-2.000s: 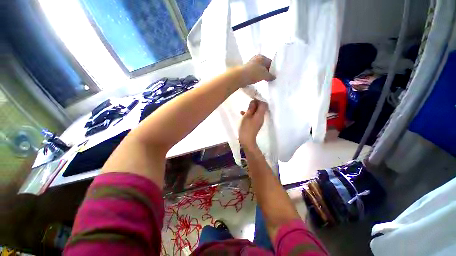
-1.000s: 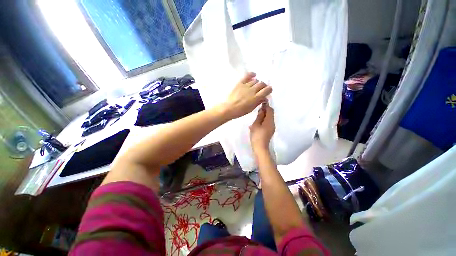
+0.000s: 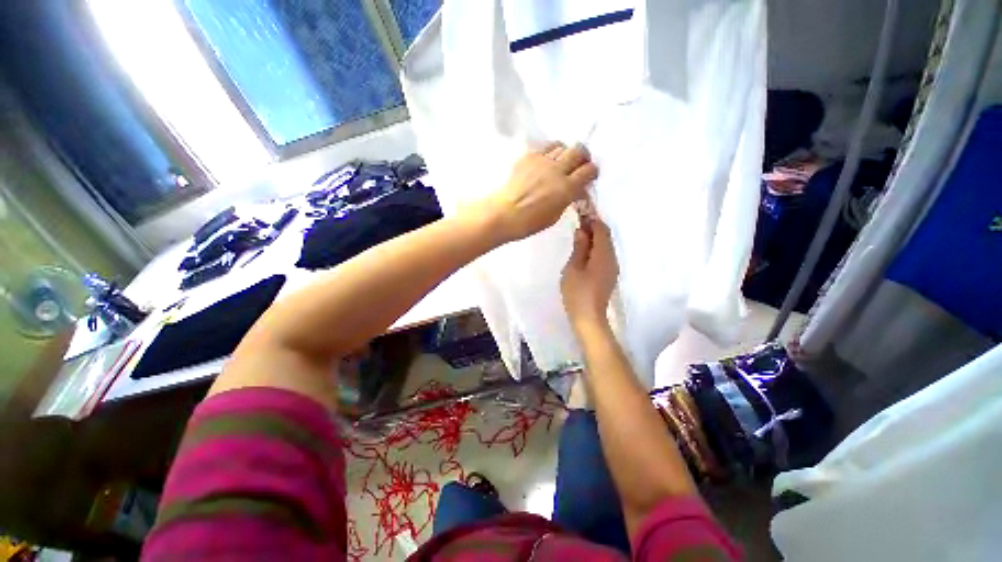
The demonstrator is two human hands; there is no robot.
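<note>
A long white shirt [image 3: 670, 209] hangs in front of me, with a dark strip near its neck. My left hand [image 3: 544, 189] is at the shirt's front edge, its fingers bent and pinching the cloth. My right hand [image 3: 590, 263] is just below it, thumb and fingertips pinching the same edge. The fingertips of both hands are close together. A button is too small to make out, and the fingers hide the pinched spot.
A white table [image 3: 412, 306] at the left bears folded black cloth [image 3: 209, 326], shiny packed garments [image 3: 233, 244] and clear bags [image 3: 82, 382]. Red strips [image 3: 423, 439] lie on the floor. Bundled dark garments [image 3: 758, 406] stand at the lower right. Another white garment [image 3: 901, 483] hangs at the right edge.
Both hands were at the shirt's front, apart, two seconds ago; now they are closer together. Since one second ago, my left hand has shifted slightly up. The shirt front has spread wider.
</note>
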